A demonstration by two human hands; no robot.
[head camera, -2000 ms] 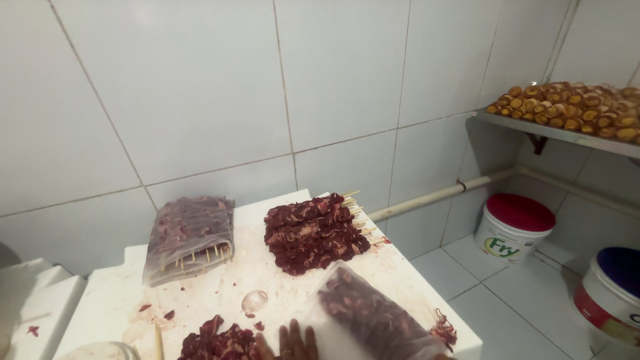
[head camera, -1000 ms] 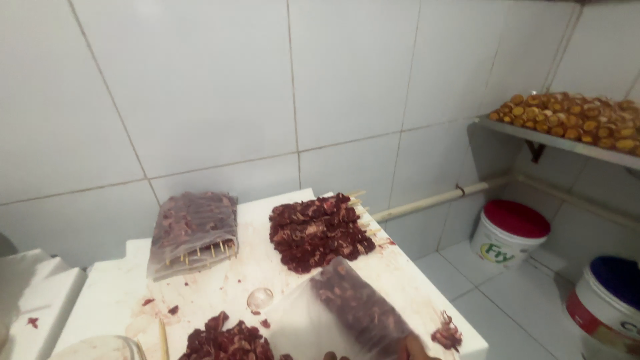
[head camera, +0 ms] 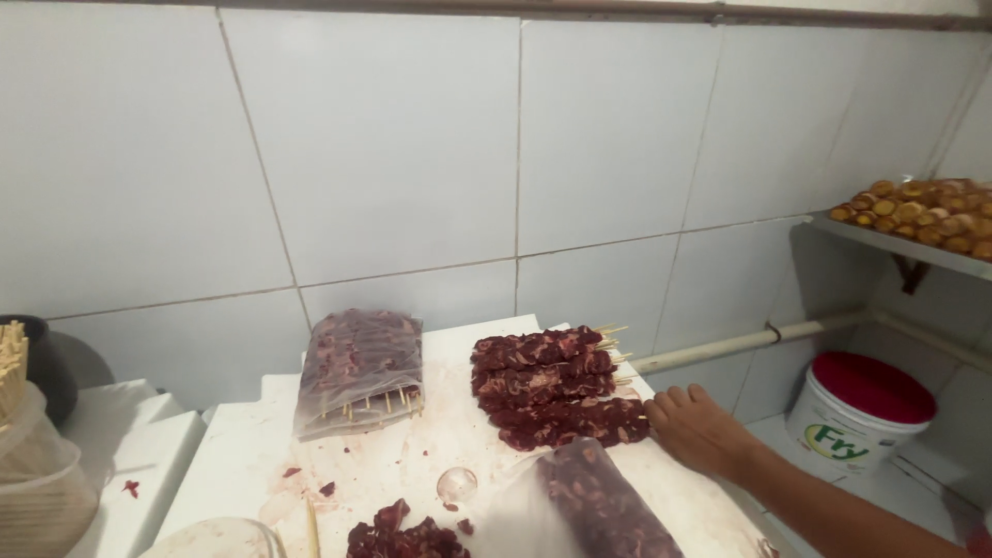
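Observation:
My right hand [head camera: 690, 425] reaches in from the right, its fingers at the stick end of the nearest raw meat skewer [head camera: 577, 422] in a stack on the white cutting board [head camera: 418, 465]. More meat skewers [head camera: 542, 380] lie just behind it, their wooden tips pointing right. My left hand is out of view. A plastic bag of skewers [head camera: 360, 368] rests at the board's back left. Another plastic bag with meat [head camera: 604, 504] lies at the front, partly cut off by the frame. Left of it is a pile of loose meat pieces [head camera: 407, 535], with a wooden skewer [head camera: 312, 527] nearby.
At the left, a clear plastic container [head camera: 39, 488] stands near a bundle of wooden sticks [head camera: 12, 364] and a dark pot [head camera: 50, 364]. A tiled wall rises behind the board. A shelf [head camera: 914, 244] bearing stacked yellowish-brown pieces and a red-lidded bucket [head camera: 845, 434] are at the right.
My right hand now shows at the skewer stack. The hand seen two seconds ago between the loose meat and the front bag is gone from there. The view has shifted, showing more at the left.

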